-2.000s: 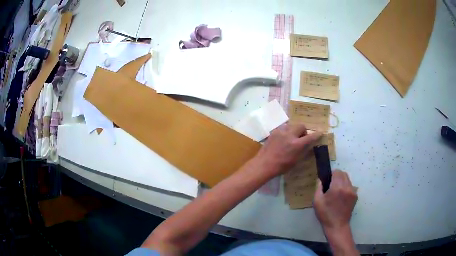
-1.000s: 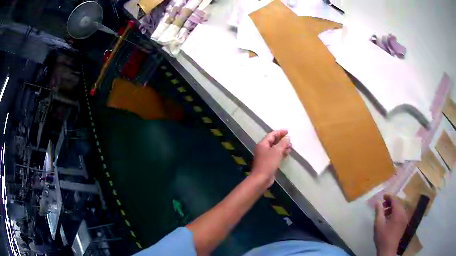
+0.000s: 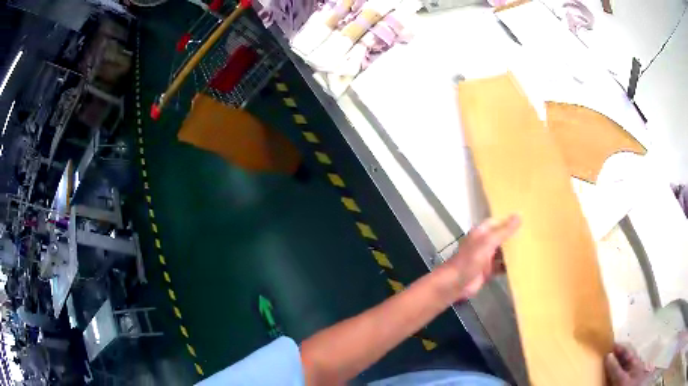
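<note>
The long tan pattern template (image 3: pixel 539 226) lies lengthwise over the white cut pieces (image 3: pixel 411 105), its near end cut off by the bottom edge. My left hand (image 3: pixel 483 256) holds its left edge, with a finger on top and the others partly hidden at the edge. My right hand (image 3: pixel 628 367) is at its right edge near the bottom of the picture, fingers against the card and partly cut off. A smaller curved tan pattern (image 3: pixel 590 143) lies to the right of the template on white pieces.
Tied white bundles with mauve strips (image 3: pixel 362 30) lie at the far table end. A dark narrow object (image 3: pixel 634 78) is at the upper right. Left of the table edge (image 3: pixel 392 196) are a green floor, a wire cart (image 3: pixel 260 64) and an orange-brown sheet (image 3: pixel 234 136).
The view has turned left. My left hand has come from beside the table edge onto the template. My right hand has moved from the tickets and black bar to the template's right edge.
</note>
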